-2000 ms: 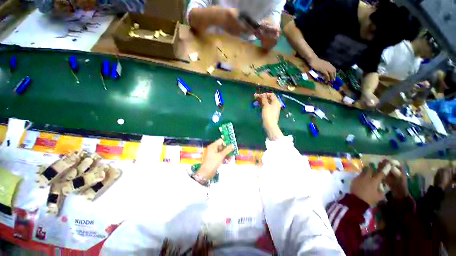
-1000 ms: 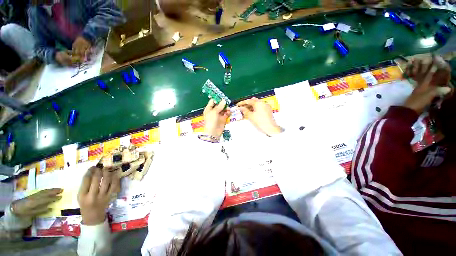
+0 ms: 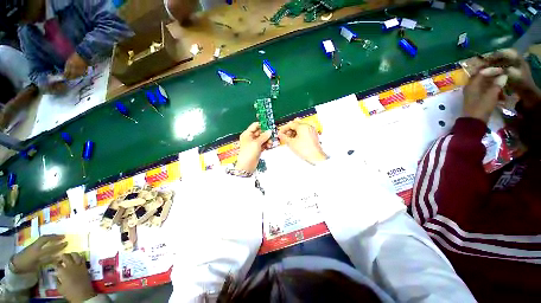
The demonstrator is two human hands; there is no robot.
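Observation:
My left hand (image 3: pixel 254 144) holds a green PCB panel (image 3: pixel 264 113) upright by its lower end, at the near edge of the belt. My right hand (image 3: pixel 300 139) is just right of the panel's lower end, thumb and fingertips pinched together close to the left fingers. Whether something small is between the right fingertips cannot be told. A small green board (image 3: pixel 261 165) lies on the mat beside my left wrist, partly hidden by the sleeve.
The green belt (image 3: pixel 213 109) carries scattered blue batteries (image 3: pixel 269 69) with leads. Tan housings (image 3: pixel 137 211) lie heaped at left. A neighbour's hands are at lower left, another person in a maroon sleeve (image 3: pixel 451 177) at right. An open cardboard box (image 3: pixel 142 68) stands across the belt.
The right hand has come back from over the belt to the panel. The panel has turned from slanting to nearly upright. The left neighbour's hand has moved away from the housings.

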